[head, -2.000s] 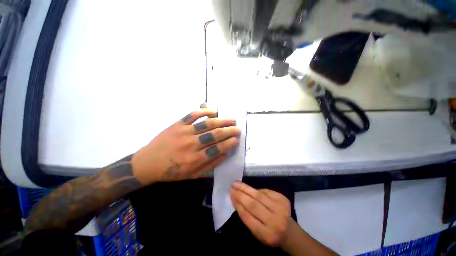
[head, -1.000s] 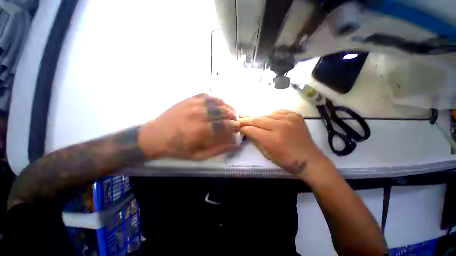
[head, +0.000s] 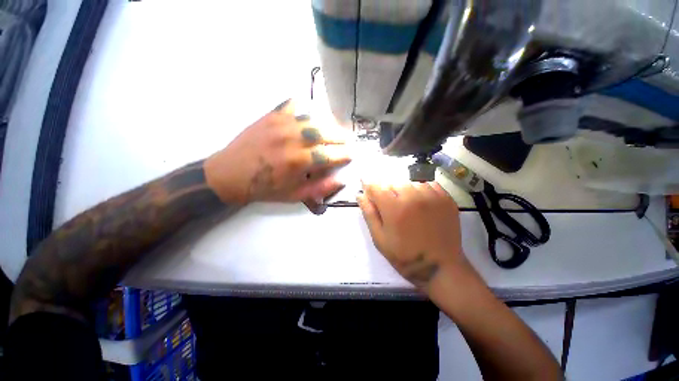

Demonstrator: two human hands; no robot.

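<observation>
My left hand [head: 279,160] lies palm down on the white table, left of the needle area of the sewing machine [head: 394,45], fingers pointing right. My right hand [head: 413,223] lies just right of it, fingertips close to the brightly lit presser foot area. The light there is glaring, and the pale fabric strip cannot be made out; it may be under the fingers. A small tan tab [head: 316,206] shows below my left fingers. Whether either hand grips anything cannot be seen.
Black-handled scissors [head: 502,216] lie right of my right hand, blades toward the machine. A dark flat object [head: 500,151] lies behind them. The table's front edge [head: 357,290] runs below the hands. A blue basket [head: 160,335] stands below left, white panels [head: 521,327] below right.
Both hands have moved up from the front edge to the needle area. The pale strip that hung over the edge is out of sight. The view has shifted, with the machine head larger.
</observation>
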